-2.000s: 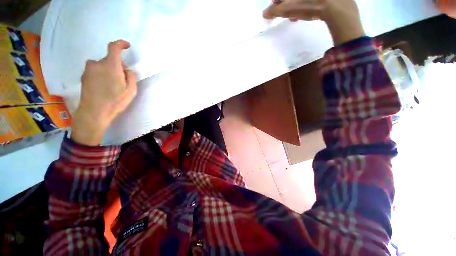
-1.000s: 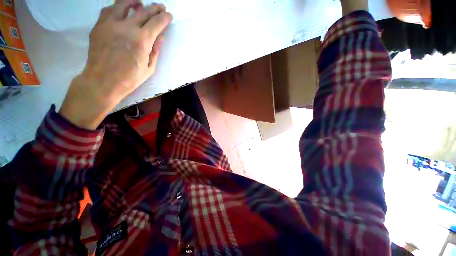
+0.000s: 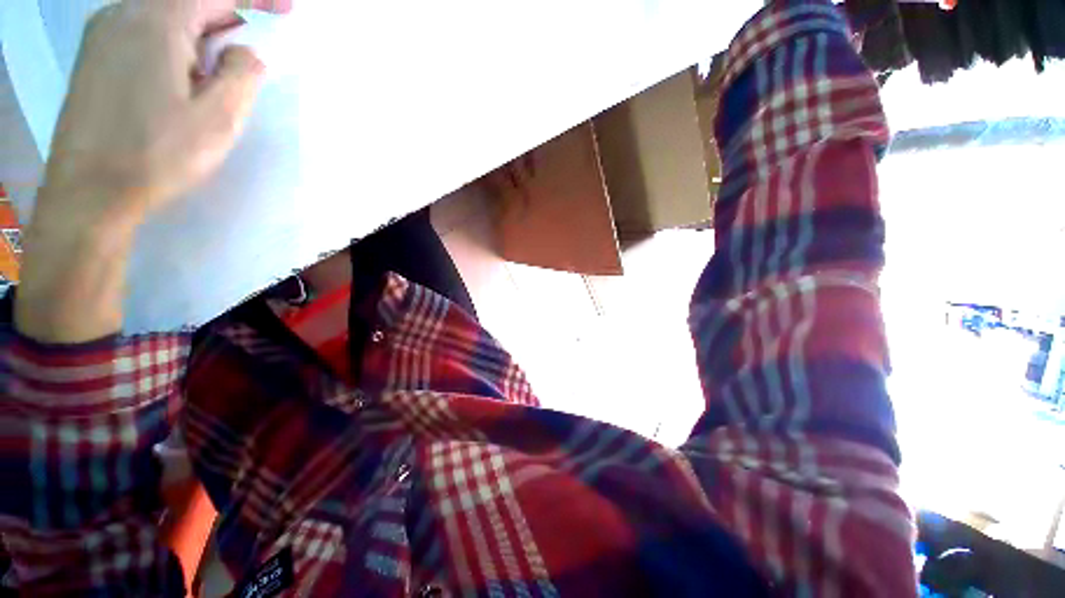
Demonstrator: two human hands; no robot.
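My left hand (image 3: 146, 129) is at the upper left over the white table (image 3: 385, 117), cut off by the top edge. Its fingers are curled; I cannot tell if anything is between them. My right hand is beyond the top edge of the picture; only the plaid sleeve shows. A small part of an orange box (image 3: 9, 222) shows at the far left edge, beside my left wrist. The table surface is overexposed, so small things on it cannot be made out.
A brown open carton (image 3: 566, 204) stands below the table's front edge. An orange stool (image 3: 321, 321) shows beneath me. A dark bundle (image 3: 934, 35) is at the upper right. The right side is washed out by bright light.
The view has shifted, and the orange boxes have nearly left it at the left. My left hand is nearer the upper left corner. My right hand has gone out past the top edge.
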